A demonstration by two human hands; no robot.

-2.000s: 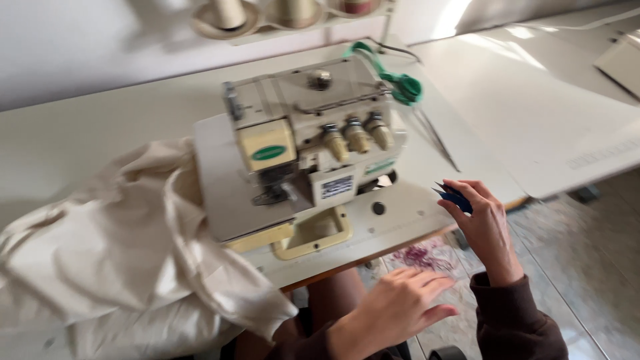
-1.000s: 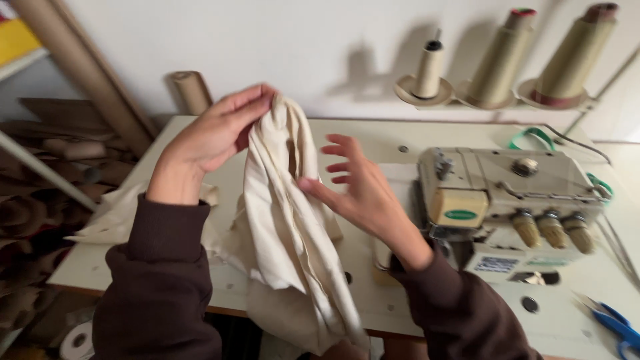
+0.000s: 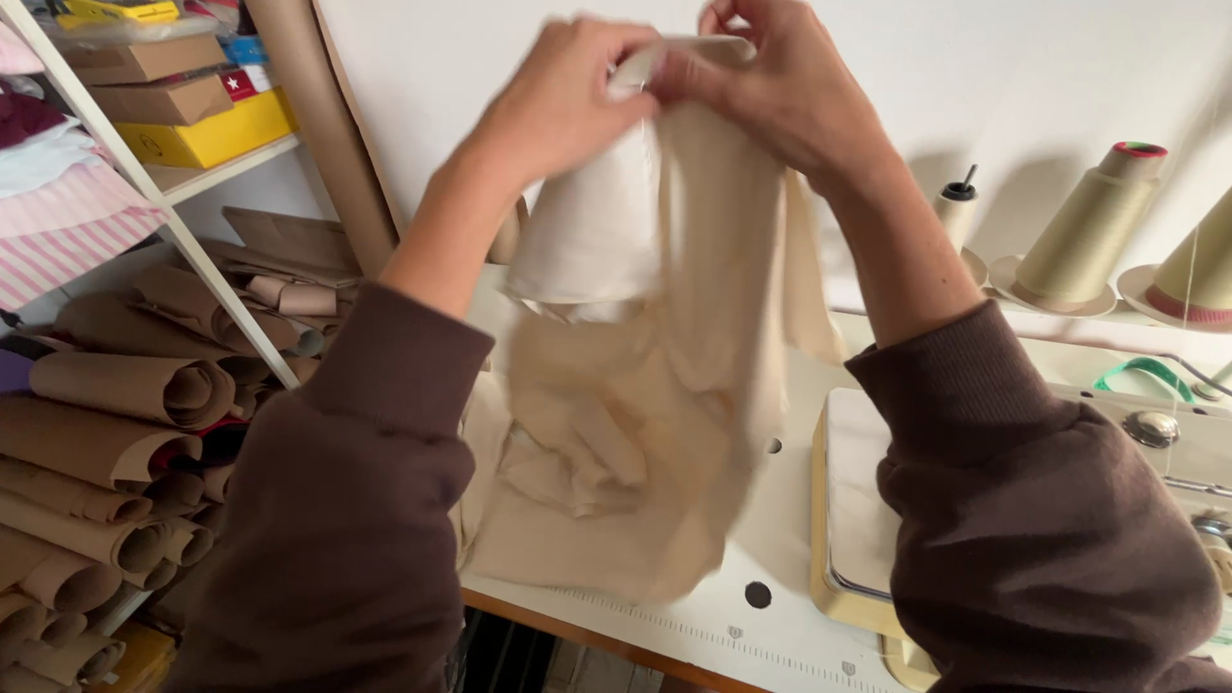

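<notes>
Both hands hold up a cream fabric piece (image 3: 722, 241) by its top edge, in front of the wall. My left hand (image 3: 577, 96) pinches the edge near the upper middle, and my right hand (image 3: 770, 87) grips it just to the right, the two nearly touching. Folds hang down to the sewing table, where the lower part lies bunched. The cloth is partly blurred by motion. An overlock sewing machine (image 3: 1150, 428) stands at the right, partly hidden behind my right sleeve.
Thread cones (image 3: 1088, 236) stand on holders behind the machine. Green scissor handles (image 3: 1145, 375) show at the right. Rolled brown paper patterns (image 3: 135, 385) are stacked at the left, below a shelf with a yellow box (image 3: 212, 130). A ruler scale runs along the table's front edge (image 3: 674, 621).
The small blue tool seen in my right hand two seconds ago was let go. My right hand, free of the cloth's top one second ago, now grips it. The view has swung left.
</notes>
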